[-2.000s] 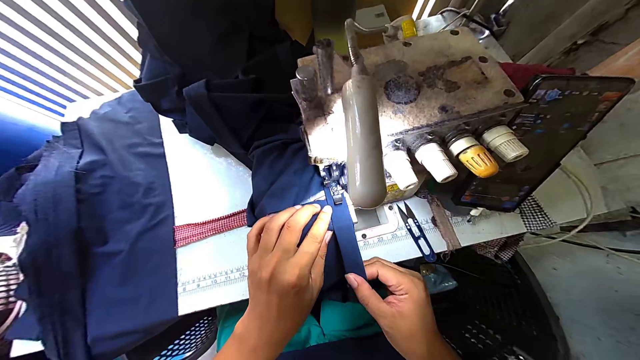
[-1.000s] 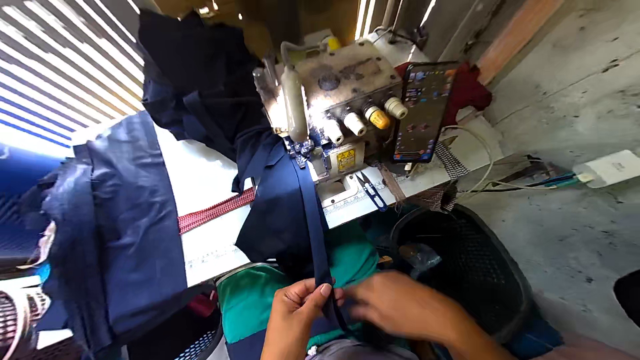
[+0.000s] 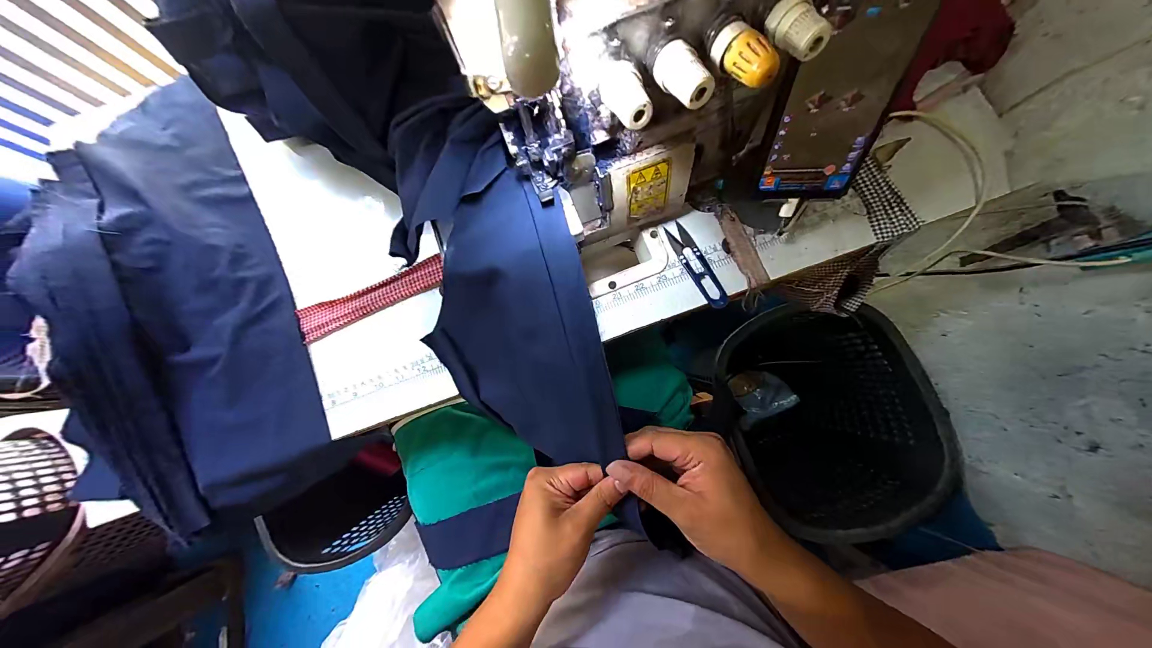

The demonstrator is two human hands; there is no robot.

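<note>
A navy fabric piece (image 3: 526, 333) runs from the presser foot (image 3: 545, 184) of an overlock sewing machine (image 3: 648, 90) down over the table's front edge to my lap. My left hand (image 3: 562, 522) pinches its lower edge between thumb and fingers. Right beside it, my right hand (image 3: 688, 490) grips the same edge, the thumbs nearly touching. More dark fabric (image 3: 333, 81) is bunched left of the machine. Blue-handled thread snips (image 3: 697, 265) lie on the table right of the needle area.
Stacked navy fabric (image 3: 180, 297) hangs over the table's left part, near a red checked strip (image 3: 369, 301). A phone or tablet (image 3: 841, 108) leans right of the machine. Black plastic baskets (image 3: 940, 432) stand below, with a cable (image 3: 972, 180) at the right.
Both hands have moved from beside the presser foot down to my lap. The navy fabric now stretches from the machine to them. My right hand, apart and blurred a second ago, is on the fabric edge.
</note>
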